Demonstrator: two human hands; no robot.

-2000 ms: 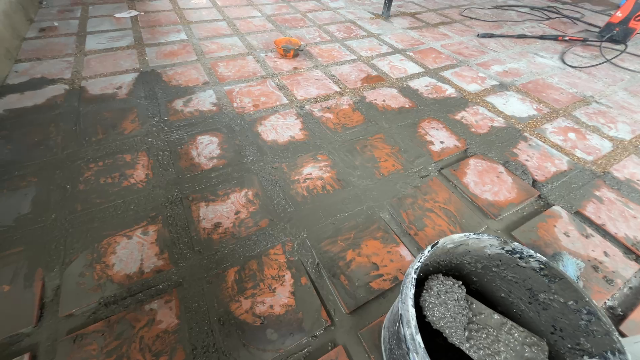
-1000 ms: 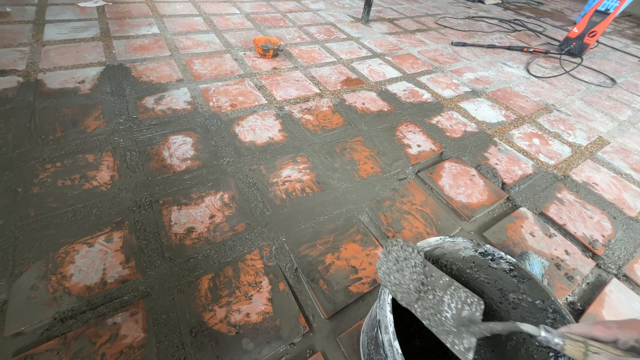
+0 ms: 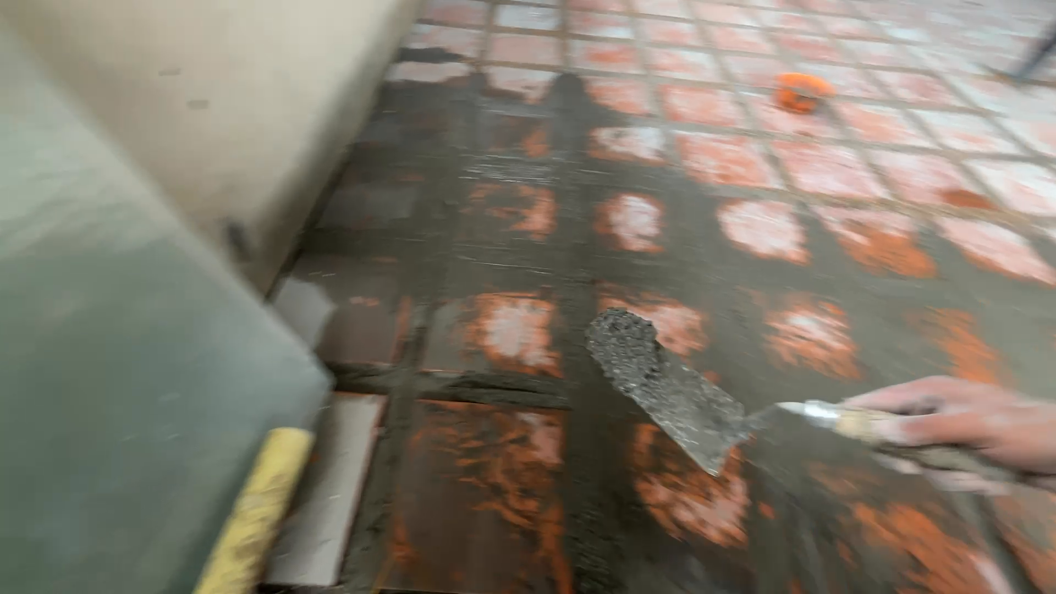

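My right hand [image 3: 965, 425] is closed round the handle of a pointed masonry trowel [image 3: 689, 412] at the right of the view. Wet grey mortar [image 3: 623, 342] lies on the front part of its blade, which is held over the tile floor. Beneath and around it are square terracotta tiles [image 3: 511, 330], smeared with grey mortar that also lies in the joints between them. My left hand is not in view. The picture is somewhat blurred.
A pale wall [image 3: 247, 91] edges the floor at the left. In front of it stands a large greenish-grey panel [image 3: 140, 330], with a yellow, rod-like thing [image 3: 260, 511] by its lower edge. An orange bowl [image 3: 800, 92] sits on tiles farther back.
The view has swung left; the wall and panel show now, and the bucket is out of view. The mortar-loaded trowel, over the bucket one second ago, is now above the tiles.
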